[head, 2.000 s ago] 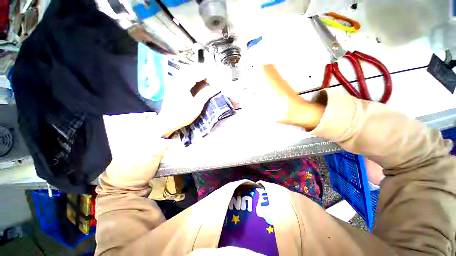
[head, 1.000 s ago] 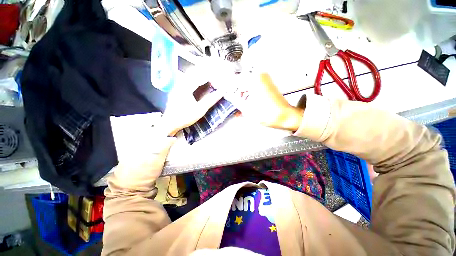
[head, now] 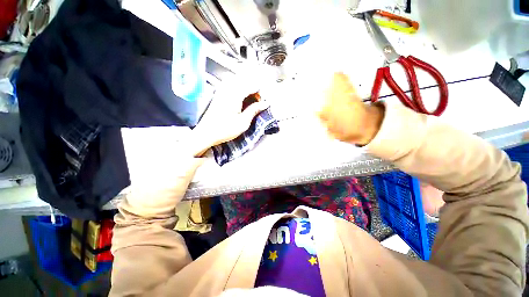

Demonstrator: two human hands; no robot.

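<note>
A folded navy and white plaid fabric piece [head: 241,142] lies on the white table below the needle area. My left hand [head: 223,119] is closed around its upper side, thumb and fingers on it, washed out by glare. My right hand [head: 346,113] is to the right of the fabric, apart from it, blurred and partly lost in glare, so its fingers cannot be made out. The presser foot and needle area [head: 275,56] is just above the fabric and my left fingers.
Dark garment [head: 75,98] is heaped at left beside a light blue guard [head: 188,64]. Red-handled shears [head: 410,86] and yellow-orange snips [head: 397,22] lie at right, with a small black rectangular object [head: 507,84]. Blue crates [head: 400,203] stand below the graduated table edge [head: 290,181].
My right hand has moved right, away from the plaid fabric and my left hand. My left hand stays on the fabric near the needle.
</note>
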